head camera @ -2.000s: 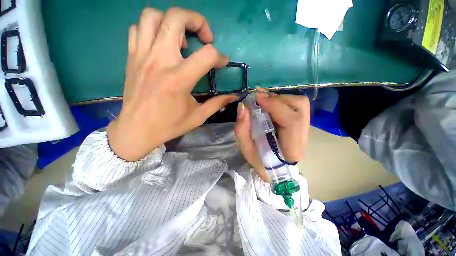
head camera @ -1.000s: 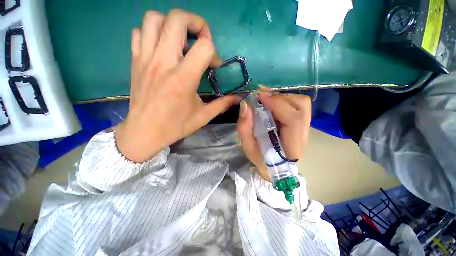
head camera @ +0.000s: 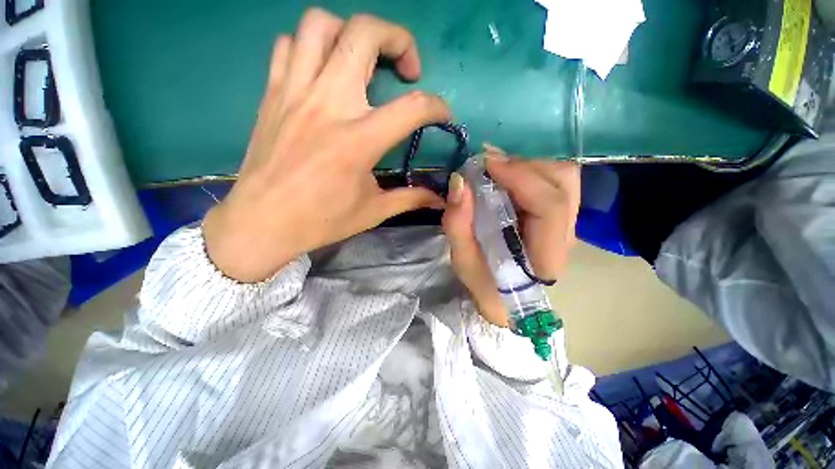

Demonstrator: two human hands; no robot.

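Note:
My left hand point(head camera: 320, 151) holds a small black rectangular frame point(head camera: 416, 151) between index finger and thumb, tilted at the green mat's front edge. My right hand point(head camera: 536, 215) grips a clear dispensing syringe point(head camera: 502, 234) like a pen, with its front end up against the frame's right side. The needle tip is hidden by the fingers. A bright green adapter head point(head camera: 537, 328) sits at the syringe's rear, with a clear hose running down from it over the sleeve.
A white foam tray point(head camera: 96, 137) with several black frames stands at the left. A white irregular piece point(head camera: 593, 32) and a clear tube point(head camera: 575, 110) lie on the green mat point(head camera: 659, 101). A dark dispenser with gauge point(head camera: 732, 38) stands at the right, beside another person's grey sleeve point(head camera: 760, 238).
The frame has turned and moved to the right and slightly down. My left index finger has moved right with it. My right hand and the syringe have shifted slightly right.

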